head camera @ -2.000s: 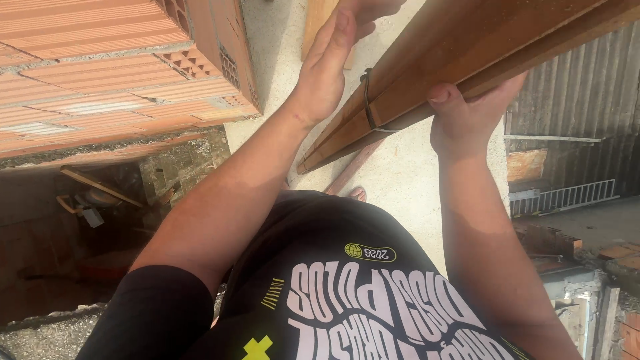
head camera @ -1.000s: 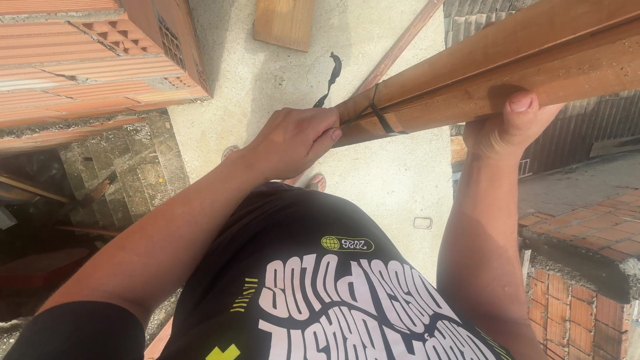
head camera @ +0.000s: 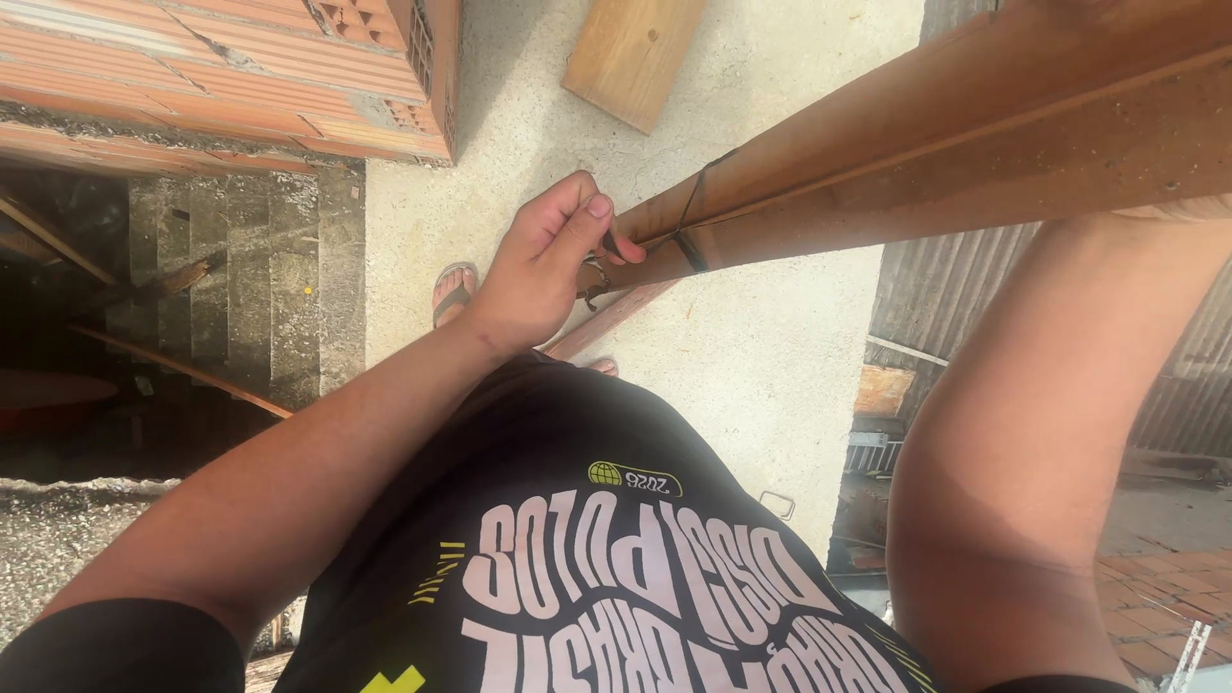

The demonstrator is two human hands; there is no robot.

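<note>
A bundle of long brown wooden boards [head camera: 866,164] slants from the centre to the upper right, with a thin black strap [head camera: 689,248] around it near its lower end. My left hand [head camera: 549,255] is closed at that end, and a dark loose piece of the strap shows at its fingers. Most of my right hand [head camera: 1189,207] is hidden; a sliver of it shows against the underside of the bundle at the right edge, with the forearm below. The bundle hides its fingers.
A short wooden board [head camera: 635,63] lies on the pale concrete floor [head camera: 751,366]. A reddish wood strip [head camera: 611,318] passes below the bundle. Hollow-brick wall [head camera: 231,77] stands at upper left, above concrete steps [head camera: 250,289] beside a dark opening. Corrugated roofing [head camera: 962,298] lies beyond the floor's right edge.
The loose strap end, stretched out on the far side of the bundle one second ago, now shows by my left hand. My left hand was open and off the boards two seconds ago.
</note>
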